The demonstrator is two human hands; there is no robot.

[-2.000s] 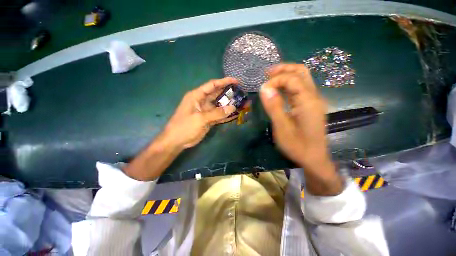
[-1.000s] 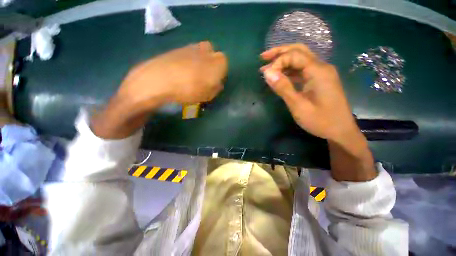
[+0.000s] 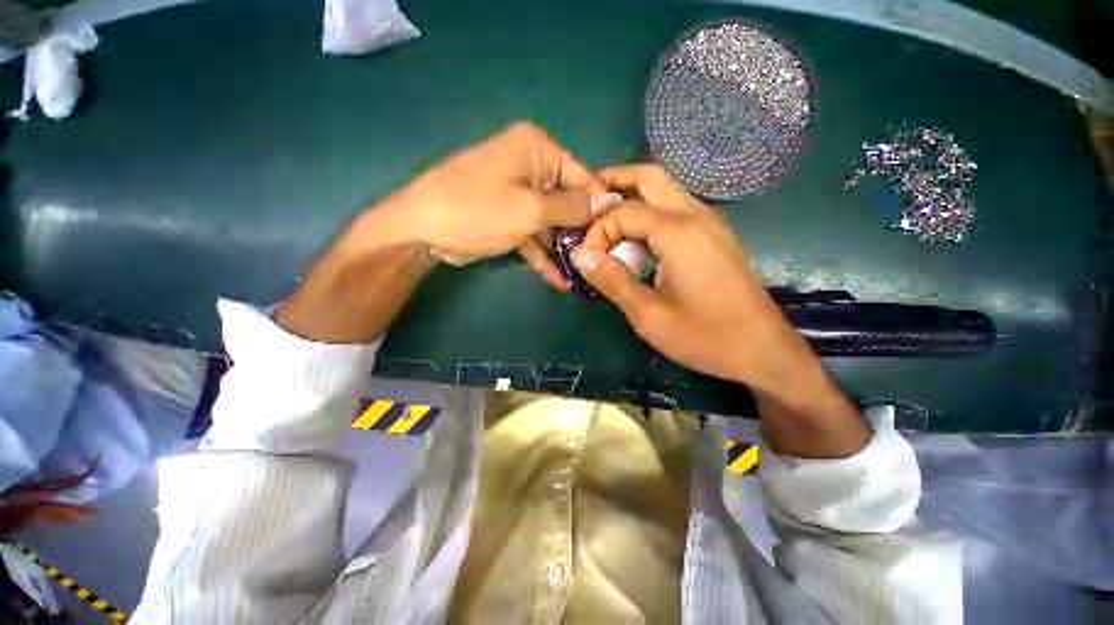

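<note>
A small black electronic unit (image 3: 571, 254) is held between both hands, left of and below the round screw tray, mostly hidden by the fingers. A white part (image 3: 633, 259) shows beside it under my right hand; I cannot tell what it is. My left hand (image 3: 495, 202) grips the unit from the left, its fingertips over the top. My right hand (image 3: 684, 275) has its thumb and forefinger on the unit's right side. The round grey screw tray (image 3: 702, 128) holds silver screws. The black electric screwdriver (image 3: 898, 328) lies on the bench, partly behind my right wrist.
A loose screw pile (image 3: 935, 189) lies right of the tray. A white plastic bag (image 3: 364, 27) is at the top and another white lump (image 3: 56, 73) at far left. A pale rail (image 3: 977, 55) curves along the green bench's (image 3: 244, 159) far side. Blue cloth shows at the lower left.
My left hand has moved right and my right hand slightly left and down, so they now meet at the unit. Earlier they were apart, with a yellow-edged part hanging below my left hand.
</note>
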